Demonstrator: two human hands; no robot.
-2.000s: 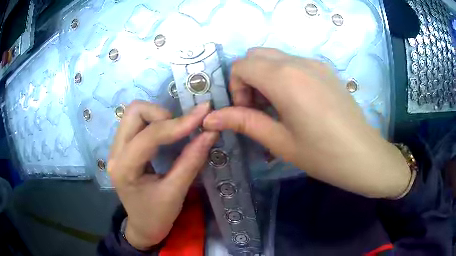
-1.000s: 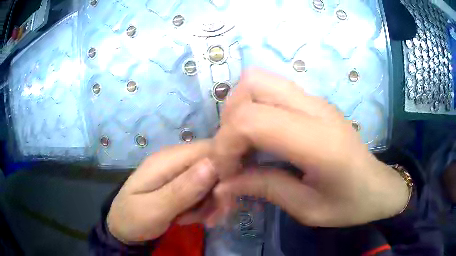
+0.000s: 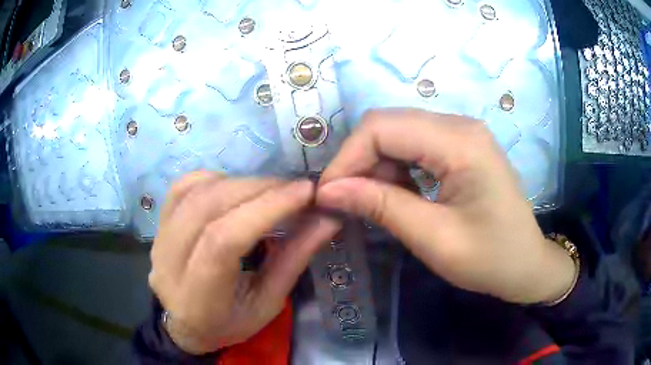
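Observation:
A narrow grey strip fixture (image 3: 341, 258) lies across the clear tray (image 3: 221, 107) and runs down toward my lap. Its two upper seats hold metal-rimmed discs, one gold (image 3: 302, 74) and one copper-brown (image 3: 311, 130). Two lower seats show below my hands. My left hand (image 3: 232, 249) and my right hand (image 3: 442, 207) meet over the middle of the strip, thumbs and forefingers pinched close together. The fingertips hide the seat there. Something small and dark shows between them, too blurred to tell if it is a disc.
Spaced discs sit in the tray's pockets. A second clear tray (image 3: 68, 142) is at left. A plate with many small round parts (image 3: 619, 85) is at right, with a black object (image 3: 575, 32) beside the tray. Red cloth (image 3: 260, 342) shows below.
The trays and strip show higher in the picture than two seconds ago. The second seat, then under my fingers, now shows a disc. My fingers have moved to a lower place along the strip.

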